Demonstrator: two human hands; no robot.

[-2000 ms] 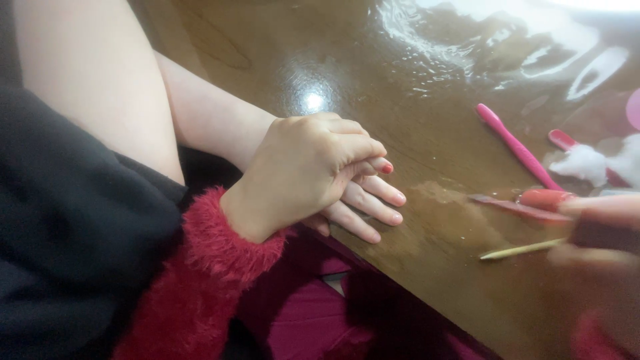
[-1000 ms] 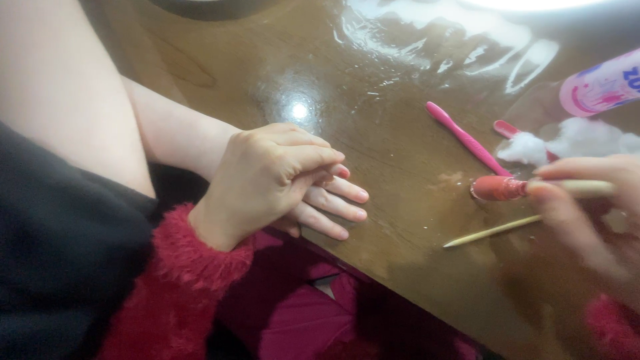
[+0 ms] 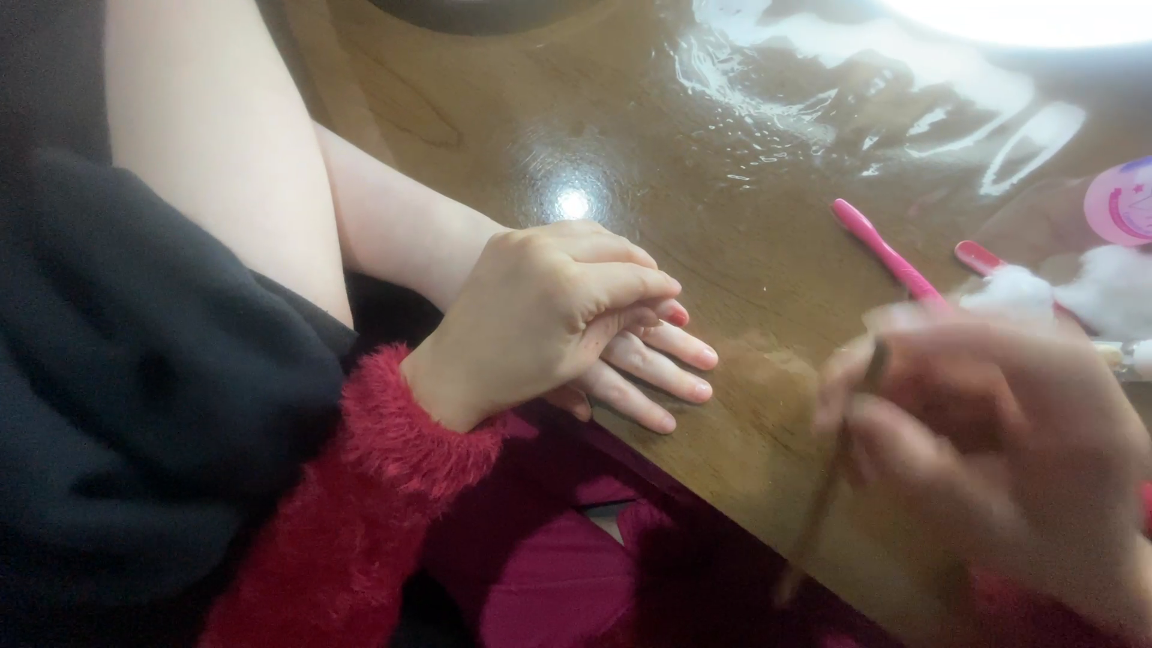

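Note:
My left hand (image 3: 540, 315), in a fuzzy red sleeve, is closed over another person's hand (image 3: 643, 369), which lies on the wooden table near its edge. Three of that hand's fingers extend past mine with no red on their nails; a red-painted nail (image 3: 675, 314) shows beside my fingertips. My right hand (image 3: 972, 423), blurred, is at the right above the table. Between its thumb and fingers is a thin wooden stick (image 3: 823, 495), slanting down toward the table edge. Whether anything else is inside this hand cannot be told. The red bottle seen earlier is not visible.
A pink plastic tool (image 3: 886, 249) lies behind my right hand. Beside it are a second pink tool (image 3: 977, 256), white cotton (image 3: 1111, 288) and a pink bottle (image 3: 1120, 202). The glossy tabletop (image 3: 504, 108) reflects light. Another person's dark-clothed body is at the left.
My right hand has moved off the red bottle's spot toward the table edge and now holds a thin stick; a similar one lay on the table earlier. My left hand keeps its hold.

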